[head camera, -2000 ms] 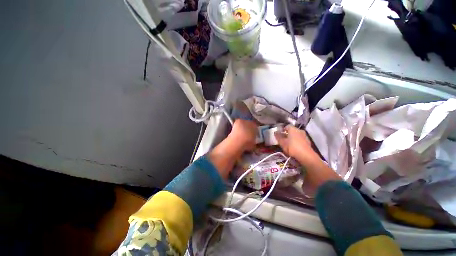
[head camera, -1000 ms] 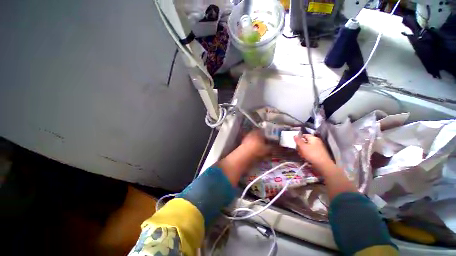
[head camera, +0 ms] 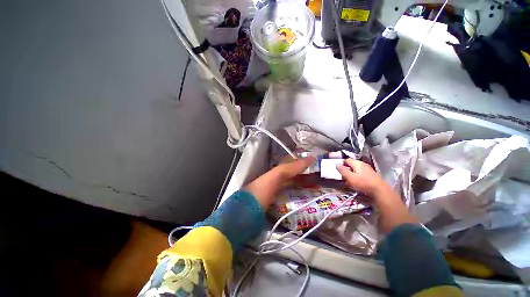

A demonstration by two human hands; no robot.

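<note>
My right hand (head camera: 359,176) holds a small white plug or adapter block (head camera: 331,169) by its right side, above the trough. My left hand (head camera: 297,166) is at the left end of a pale bar, perhaps a power strip (head camera: 312,163), just left of the block; its fingers seem closed on that end. A white cable (head camera: 307,207) hangs from near my right hand in loops over the trough's front edge. A printed packet (head camera: 302,216) lies below both hands. Whether the block touches the bar is not clear.
Crumpled white paper (head camera: 459,168) fills the trough's right side. A plastic cup (head camera: 283,43) stands beyond the trough corner. A dark thread cone (head camera: 379,55) and black fabric (head camera: 494,66) are on the far table. A white post (head camera: 212,87) with tied cable rises at the left corner.
The camera view has shifted. The white block is now more plainly visible in my right hand. My left hand has moved in to the bar's end and is less blurred.
</note>
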